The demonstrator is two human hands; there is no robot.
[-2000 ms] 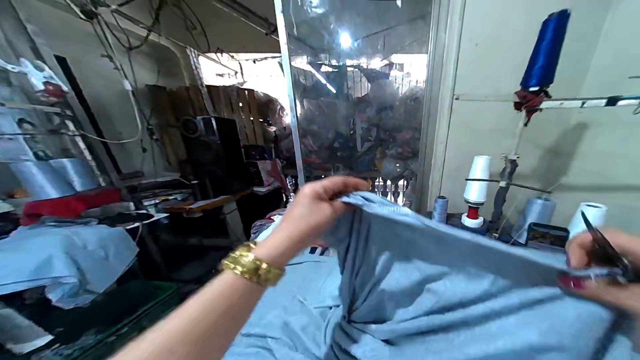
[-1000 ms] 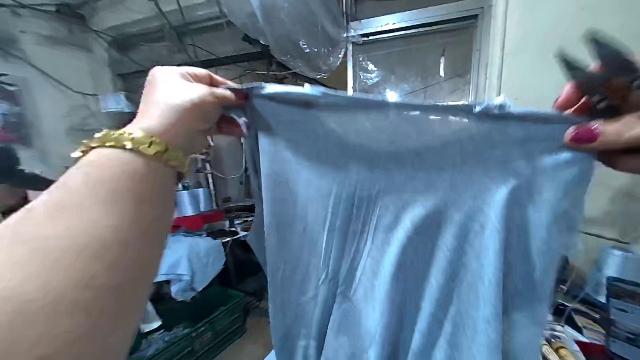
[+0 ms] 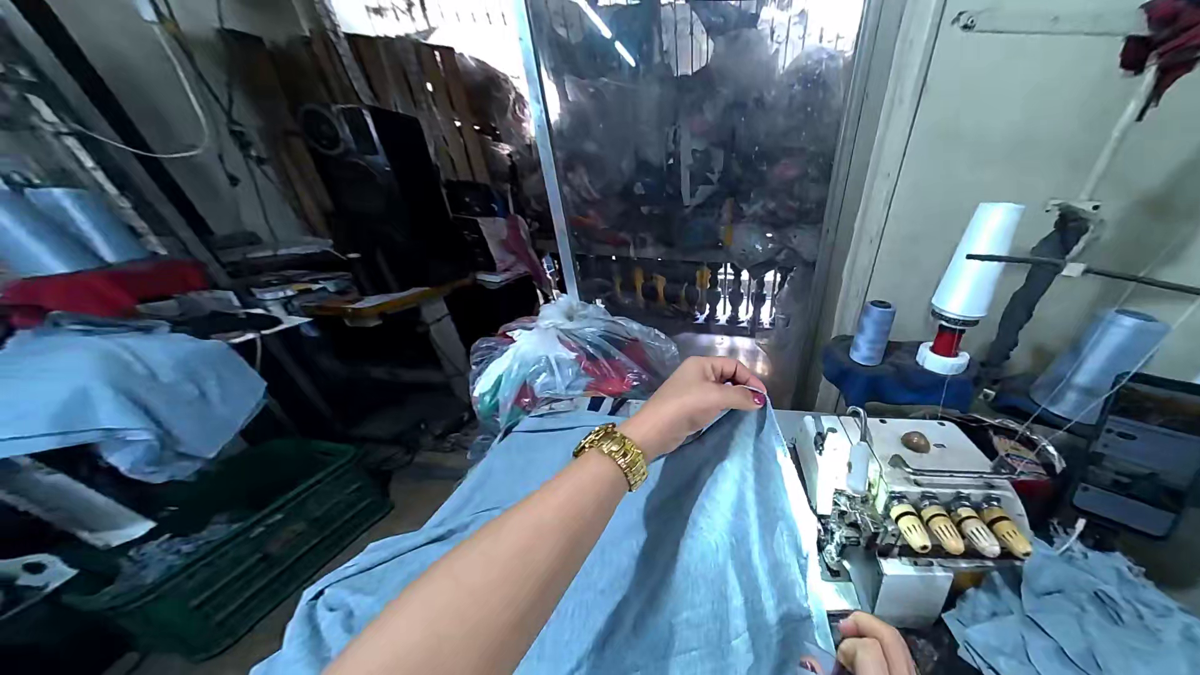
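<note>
Light blue fabric [image 3: 694, 544] hangs from my left hand [image 3: 708, 394], which pinches its edge between thumb and fingers just left of the overlock sewing machine [image 3: 923, 469]. A gold watch [image 3: 611, 455] is on the left wrist. At the bottom edge, my right hand [image 3: 872, 645] is partly out of the picture, with its curled fingers by the fabric's lower right edge; what it grips is hidden. The machine has several yellowish tension dials [image 3: 942, 523] on its front. More of the blue fabric spreads over the table to the left.
Beyond the table sits a clear plastic bag [image 3: 572, 361] of cloth. A green crate [image 3: 244, 553] stands on the floor at left, near piled blue cloth [image 3: 122, 394]. Thread cones [image 3: 980, 262] stand behind the machine. Blue cloth pieces [image 3: 1078, 609] lie at its right.
The fabric, stretched up between both hands one second ago, is now lowered beside the machine. My right hand has come down to the bottom edge; the dark cutting tool it held is no longer visible.
</note>
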